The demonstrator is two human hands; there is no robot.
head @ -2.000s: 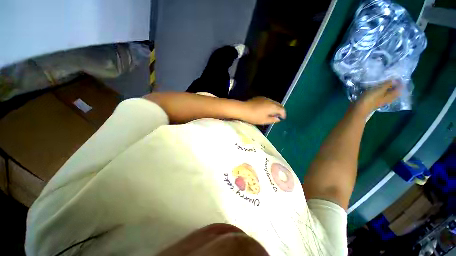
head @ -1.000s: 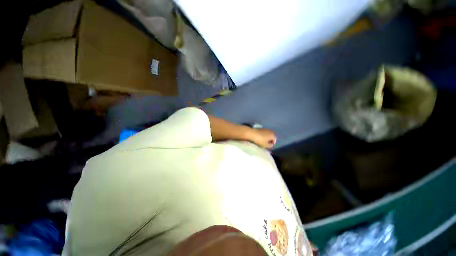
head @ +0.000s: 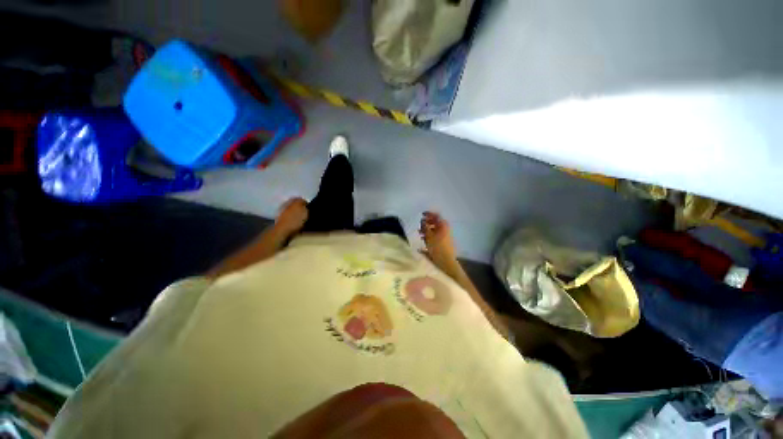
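My left hand (head: 292, 213) is small and blurred, low beside my dark trouser leg at centre left; its finger shape is unclear and no object shows in it. My right hand (head: 435, 231) hangs in front of the pale yellow shirt (head: 300, 343), right of centre, fingers partly spread and no object visible in it. The two hands are well apart and over the grey floor. Nearest in front are a blue plastic stool (head: 185, 103) at upper left and a tan open-mouthed sack (head: 601, 296) at right.
Green bench edges (head: 86, 339) show at lower left and right (head: 605, 410). A second, darker blue stool (head: 86, 159) stands at far left. A white panel (head: 618, 129) juts in at upper right. Yellow-black tape (head: 343, 101) marks the floor. Another person's blue-clothed part (head: 760, 347) is at right.
The view has swung round from bench and cartons to open floor and stools. My right hand, earlier at the clear bag, is now away from it. My left hand has moved to the left side.
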